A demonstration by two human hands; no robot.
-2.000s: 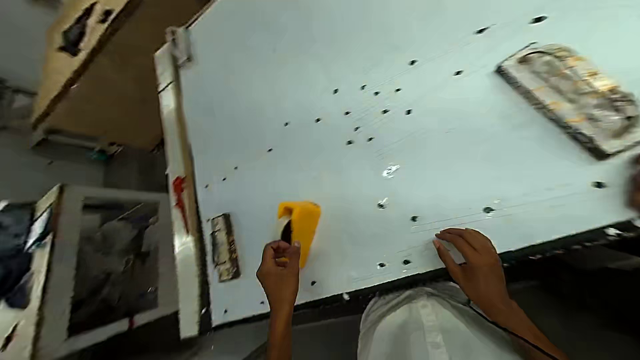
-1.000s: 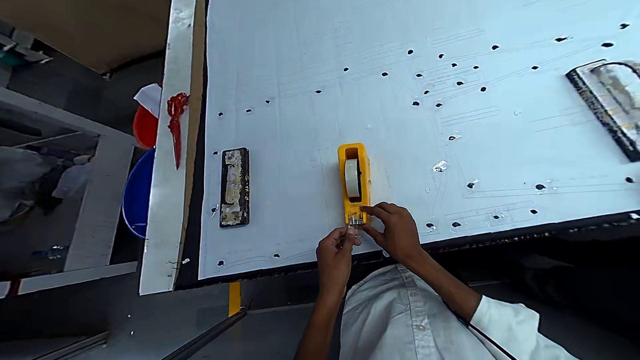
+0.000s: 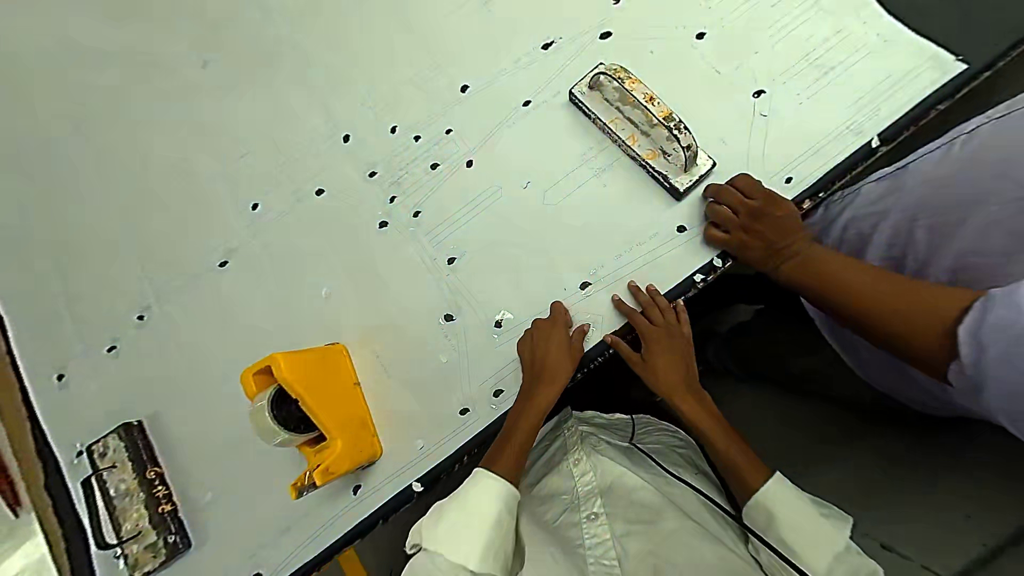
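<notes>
My left hand (image 3: 552, 350) presses its fingertips on the large printed paper sheet (image 3: 320, 280) near the table's front edge; a small clear piece lies by its fingers. Just right of it, my right hand (image 3: 660, 344) rests at the sheet's edge with its fingers spread, holding nothing. The yellow tape dispenser (image 3: 340, 408) with a roll of clear tape stands on the sheet, left of my left hand. Small dark holes dot the sheet. A worn metal weight with a handle (image 3: 640, 132) lies on it, up and right of my hands.
A co-worker's hand (image 3: 752, 220) rests on the sheet's edge at the right, close to the weight. A second handled weight (image 3: 136, 496) lies at the lower left. The dark table edge (image 3: 448, 468) runs diagonally in front of me. Part of something red shows at the far left.
Both hands have left the yellow tape dispenser, which now stands apart from them, and are at the sheet's front edge. A co-worker's hand has come into view. The view has shifted strongly.
</notes>
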